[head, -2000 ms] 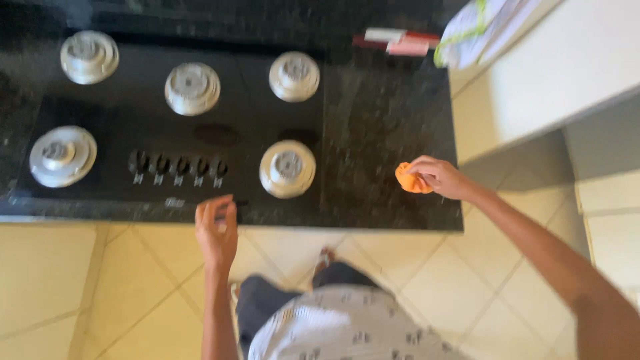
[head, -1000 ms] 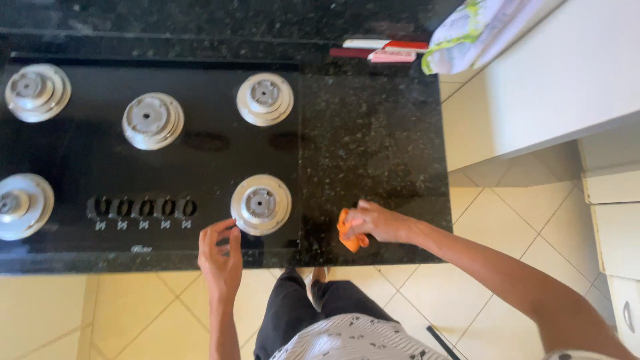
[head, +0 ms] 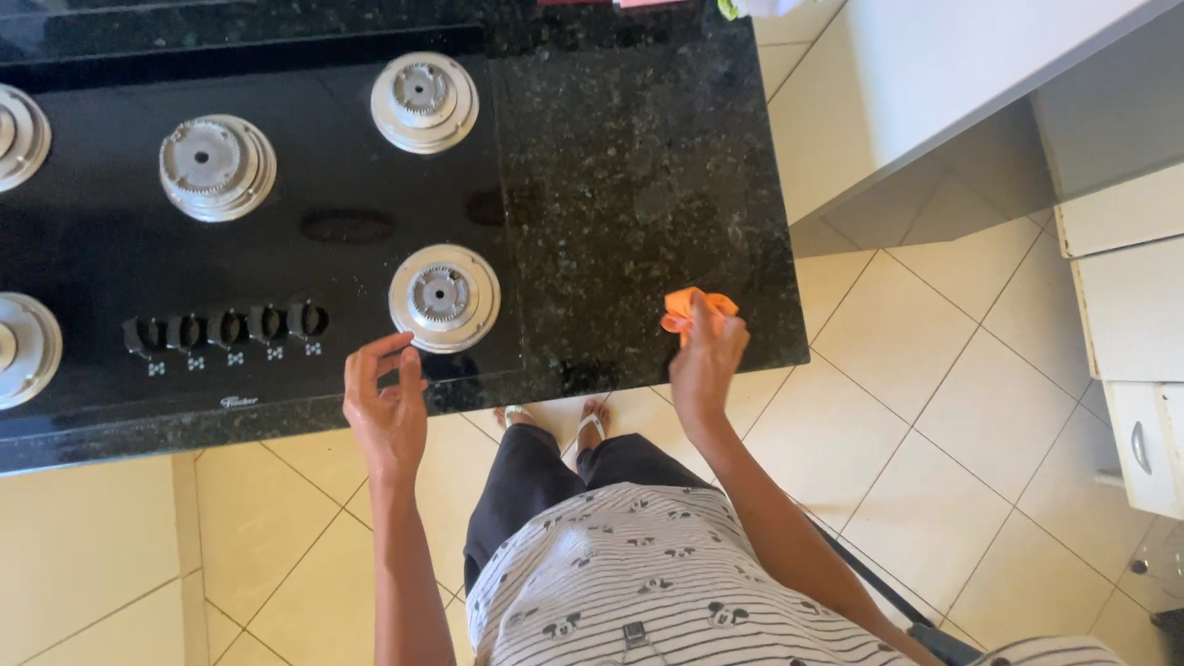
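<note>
My right hand (head: 708,361) is shut on a crumpled orange cloth (head: 698,310) over the right part of the dark speckled stone countertop (head: 638,203). My left hand (head: 387,388), fingers apart and nothing held, hovers at the front edge of the black glass cooktop (head: 305,277). Its fingertips are beside the front right gas burner (head: 444,299), whose metal base and burner head are exposed. A back right burner (head: 425,102) and a middle burner (head: 217,168) look alike. Black control knobs (head: 231,330) stand in a row left of my left hand.
Two more burners are cut off at the left edge. Reddish items (head: 638,3) and part of a white and green cloth (head: 731,7) show at the top. White cabinets with drawers (head: 1128,296) stand right, beyond the tiled floor (head: 925,398). A dark pole (head: 865,573) lies low right.
My right hand, with the orange cloth, was farther from the cooktop at first, then nearer it, and is now farther right again near the countertop's right end. The view has shifted.
</note>
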